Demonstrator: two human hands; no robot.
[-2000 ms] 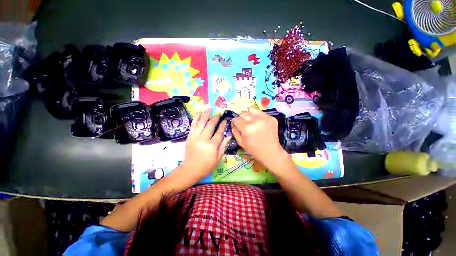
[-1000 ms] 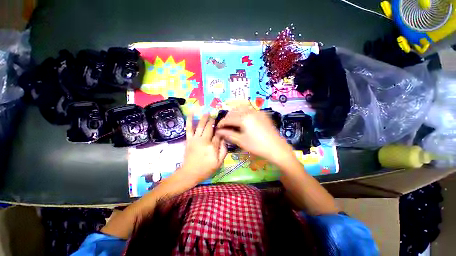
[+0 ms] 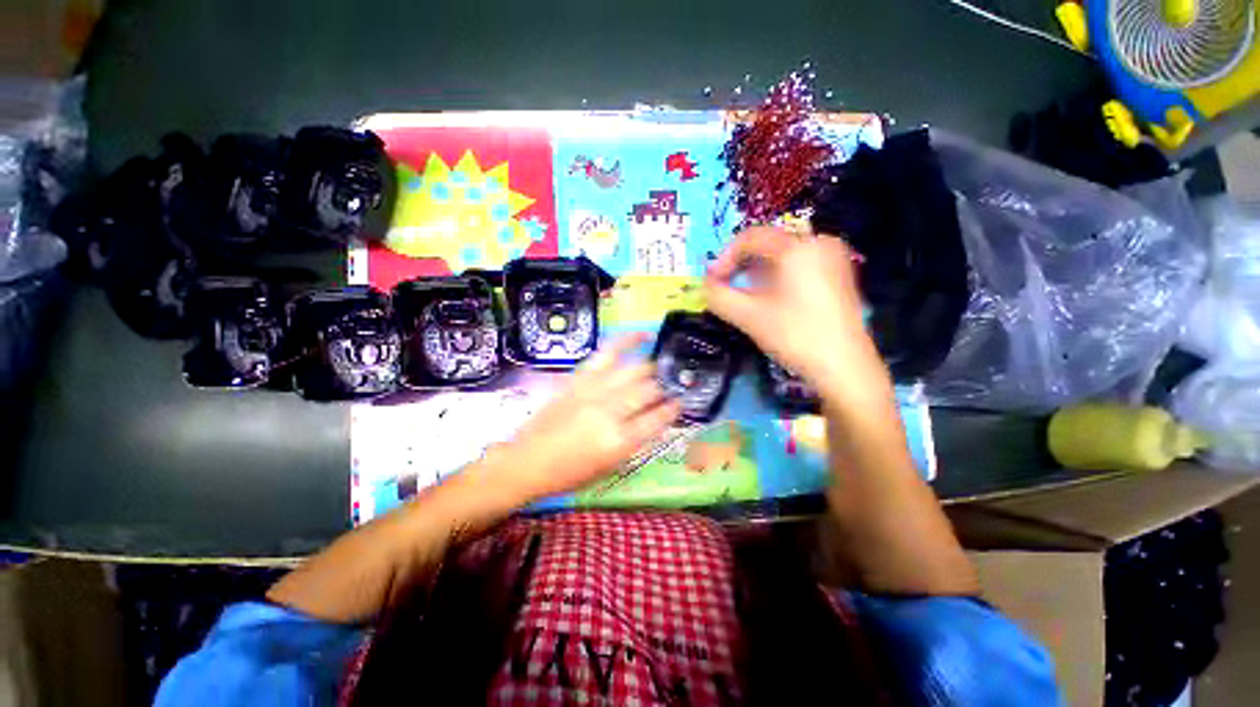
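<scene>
Glossy black housings stand on the printed board and bench. One black housing point(image 3: 694, 365) lies in front of me, with the fingertips of my left hand point(image 3: 604, 414) at its left edge. My left hand is spread flat and its grip is unclear. Another housing point(image 3: 554, 312) ends the row on the left. My right hand point(image 3: 788, 301) is raised above the board near the red beads point(image 3: 782, 155), fingers bent and pinched; whether it holds something small cannot be seen. A further housing is partly hidden under my right wrist. A thin silvery rod point(image 3: 644, 461) lies on the board.
Black soft pieces point(image 3: 898, 249) lie at the mouth of a clear plastic bag point(image 3: 1071, 283) on the right. A yellow squeeze bottle point(image 3: 1122, 437) lies at the right bench edge. A yellow-blue fan point(image 3: 1179, 49) is top right. Cartons point(image 3: 1036, 608) are below the bench edge.
A housing now stands at the right end of the left row. My right hand has moved right and up, uncovering a housing. My left hand has flattened and shifted slightly right.
</scene>
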